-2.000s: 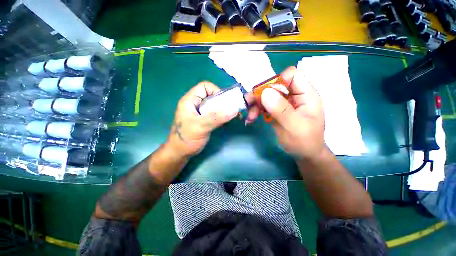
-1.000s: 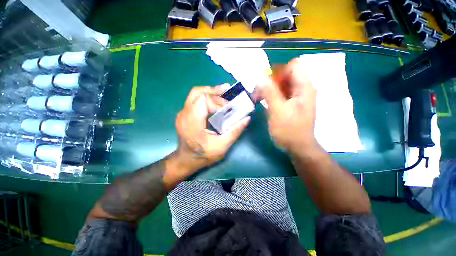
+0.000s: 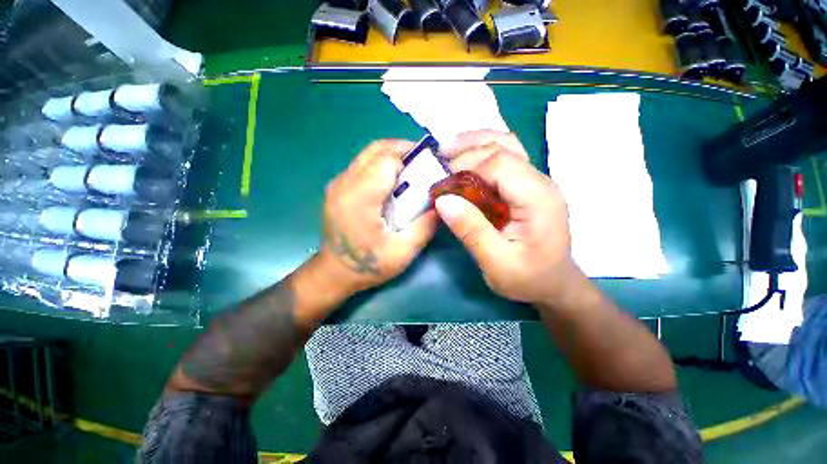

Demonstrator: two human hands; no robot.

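My left hand holds a housing shell over the middle of the green mat. Its pale silver face is turned up, with a small dark slot and a dark upper edge. My right hand pinches a translucent orange-brown scraper between thumb and fingers. The scraper is against or just over the right side of the shell; contact is partly hidden by the thumb. My right fingertips are at the shell's upper right edge.
A clear blister tray with rows of housings stands left. White sheets lie on the green mat. Loose housings lie on the yellow-orange board. A black heat gun is right. A person's blue sleeve shows lower right.
The shell has been turned in my left hand, first showing its dark inside edge more. My right hand moved away, then came back to the shell with the scraper.
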